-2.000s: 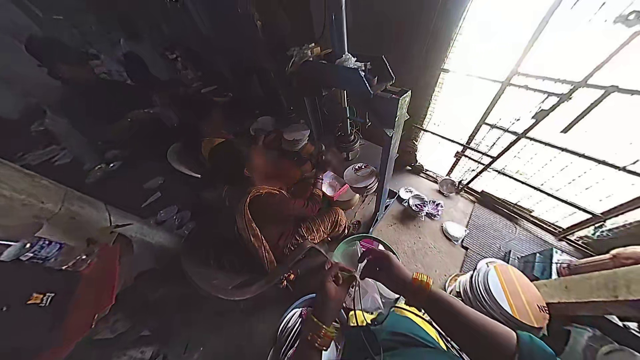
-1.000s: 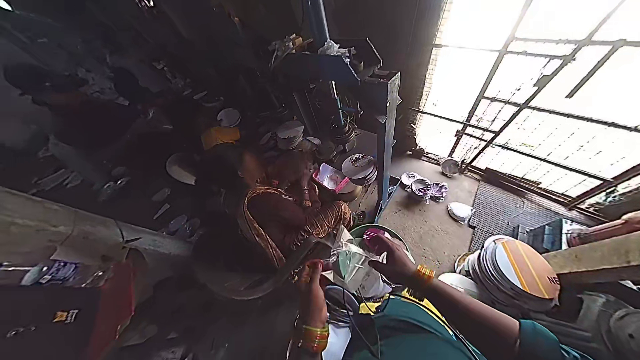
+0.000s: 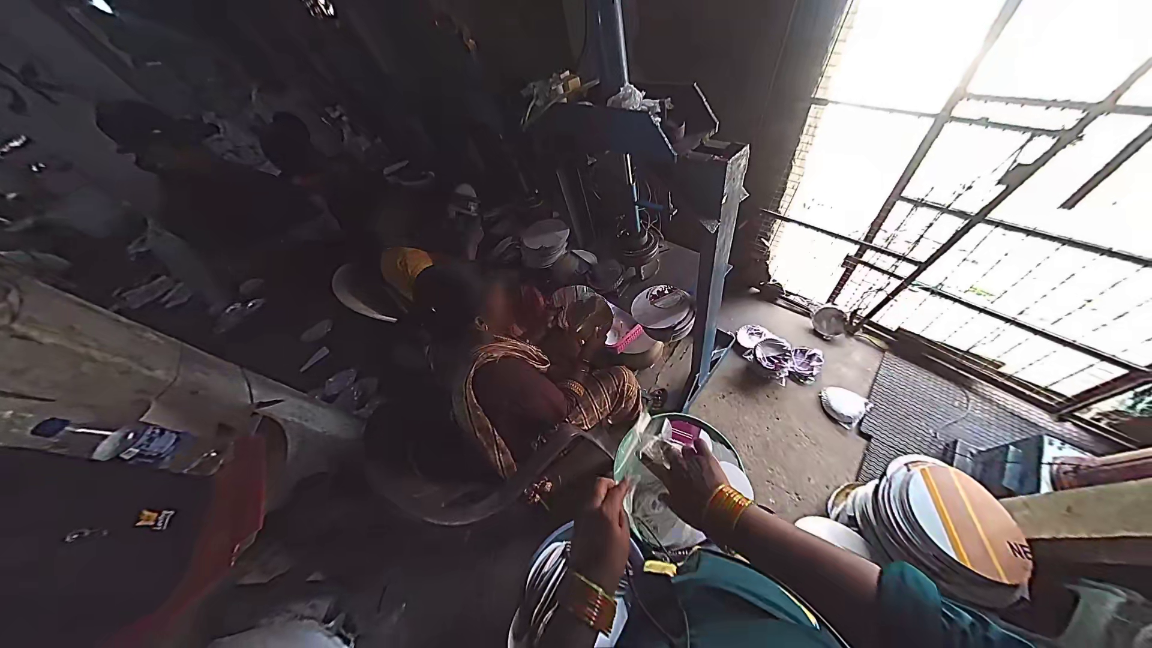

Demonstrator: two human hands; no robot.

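My left hand (image 3: pixel 601 531), with bangles at the wrist, pinches one edge of a clear plastic bag (image 3: pixel 641 450). My right hand (image 3: pixel 691 477) holds the bag's other side, its fingers bunched on the film. Both hands are over a green-rimmed round tub (image 3: pixel 740 447) that holds white discs and something pink. Below my left hand, a second round container (image 3: pixel 540 562) holds a stack of thin plates or discs on edge. What lies inside the bag, if anything, cannot be told.
A co-worker (image 3: pixel 531 387) sits just ahead on the left, near stacked discs (image 3: pixel 664 310). A blue metal press frame (image 3: pixel 718 261) stands beyond. Foil-like bowls (image 3: pixel 774 355) lie on the concrete floor. At the right are a tall stack of round boards (image 3: pixel 954 531) and a ribbed mat (image 3: pixel 936 409).
The bag was spread wide between my hands a second ago and is now gathered more narrowly. My hands have shifted a little against the tub.
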